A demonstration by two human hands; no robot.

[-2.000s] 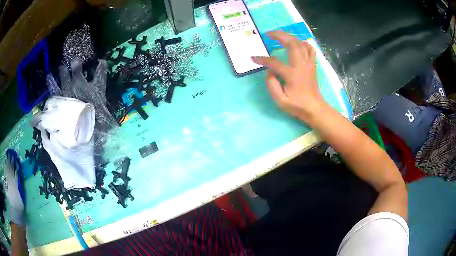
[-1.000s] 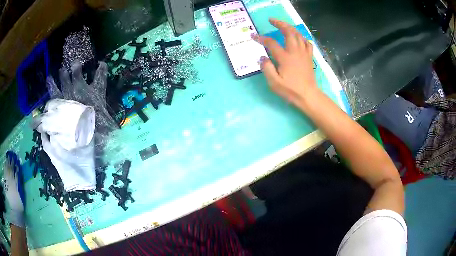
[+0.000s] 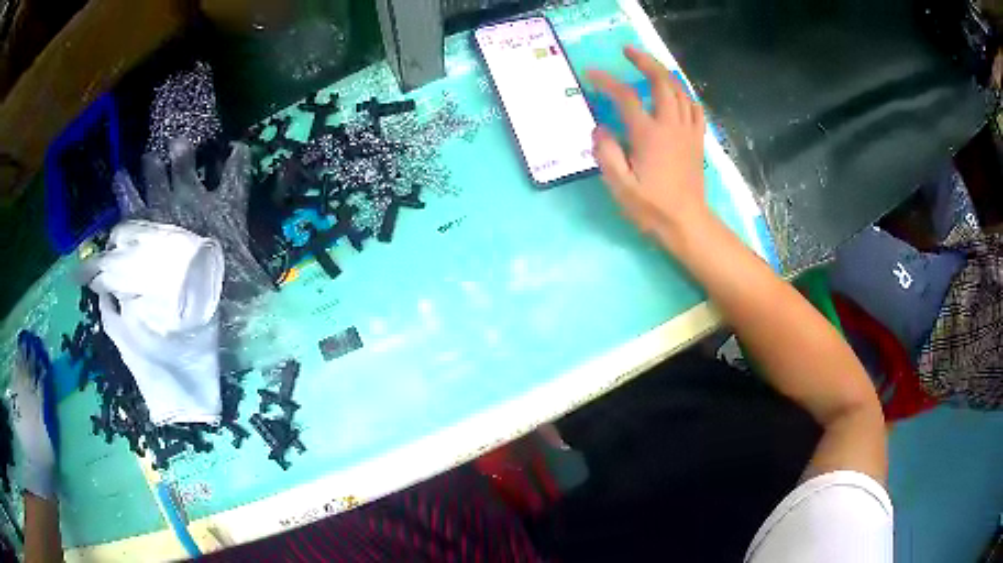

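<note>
A smartphone (image 3: 537,105) with a lit white screen lies flat on the turquoise mat (image 3: 484,286), near the foot of a grey metal post. My right hand (image 3: 658,148) is bare and empty, its fingers spread at the phone's right edge. The thumb is close to the lower right of the screen; whether it touches cannot be told. My left hand is not in view.
Black plastic brackets (image 3: 280,412) and silver screws (image 3: 374,148) lie in piles on the left. A white cloth (image 3: 165,280), a clear plastic glove (image 3: 204,198) and a blue bin (image 3: 83,170) are there. Another person's gloved hand (image 3: 31,412) is at far left.
My right hand has drawn its fingertips back from over the screen to its right edge. The text on the screen has changed. The whole view has shifted slightly.
</note>
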